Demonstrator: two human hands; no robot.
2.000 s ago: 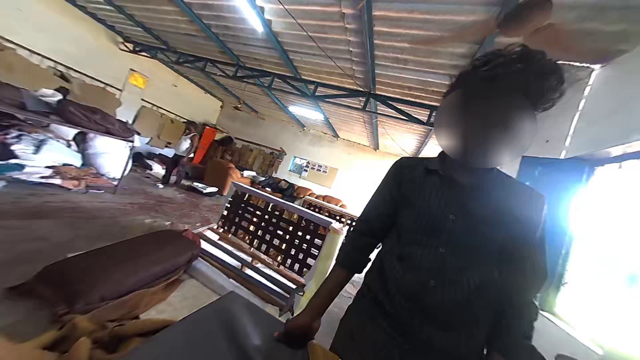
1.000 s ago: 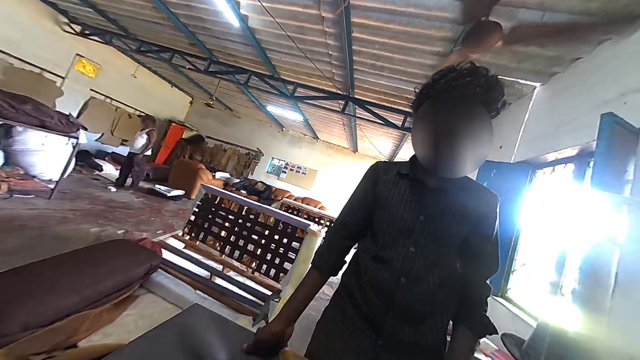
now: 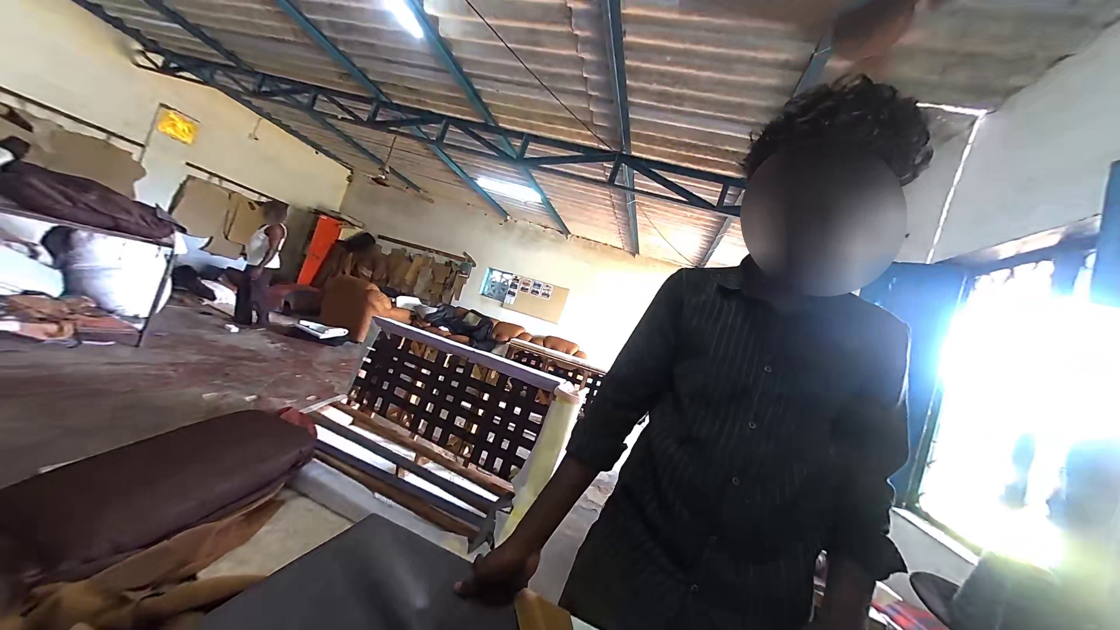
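Neither my left hand nor my right hand shows in the head view. A dark grey panel or sheet [image 3: 363, 582] lies at the bottom centre, its near part cut off by the frame. A co-worker in a dark striped shirt [image 3: 744, 437] stands just beyond it, with one hand [image 3: 500, 569] resting on its right edge. Beside that hand is the end of a tan piece [image 3: 541, 611], perhaps wood. To the left lies a dark brown upholstered cushion or armrest [image 3: 157, 490], with loose brown material [image 3: 175, 560] below it.
A sofa frame with woven black webbing [image 3: 455, 394] stands behind the panel. A table with dark material [image 3: 87, 203] is at the far left. Another person [image 3: 262, 254] stands farther back, near brown upholstered furniture [image 3: 350, 306]. A bright window [image 3: 1006, 402] is at the right.
The view shifts between frames. The co-worker stays in front with one hand at the panel's edge; the far person has come into clearer sight.
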